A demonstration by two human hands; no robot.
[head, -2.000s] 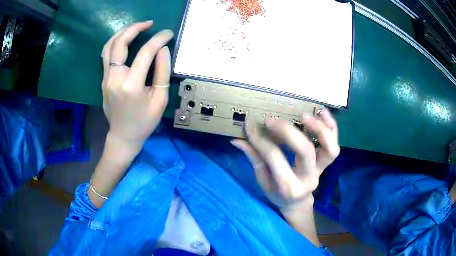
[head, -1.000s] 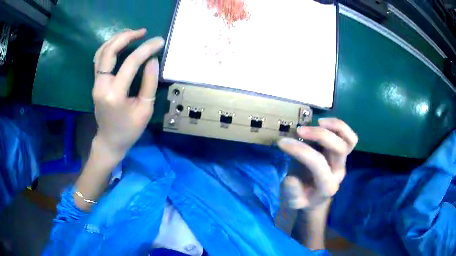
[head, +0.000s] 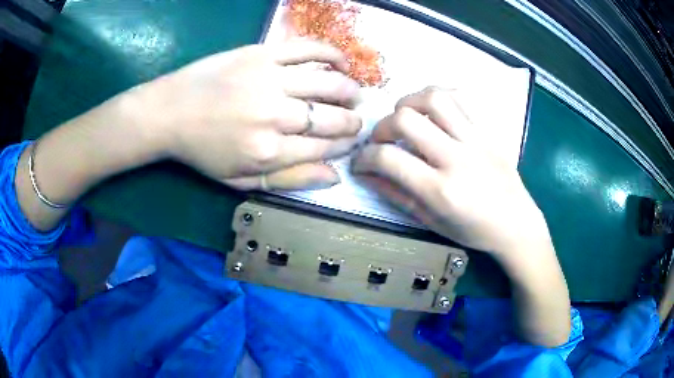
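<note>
My left hand (head: 259, 122) lies over the left part of the white sheet, fingers stretched right and close together. My right hand (head: 436, 159) is over the sheet too, fingers bent, its fingertips close to the left fingertips. Whether either holds anything is hidden. The white sheet (head: 473, 81) lies in a black-edged tray. The pile of tiny orange-red components (head: 332, 33) is just beyond my left fingers. The metal fixture (head: 347, 244) lies at the tray's near edge, untouched, its several dark square positions showing.
The green bench top (head: 584, 184) surrounds the tray. Metal rails (head: 591, 92) run along the far right side. A small dark object (head: 654, 216) is at the right edge. A blue sleeve (head: 628, 332) of another person shows at the lower right.
Both hands have moved onto the white sheet, the left from beside the tray and the right from the fixture's right end. The view has shifted, and the fixture appears lower.
</note>
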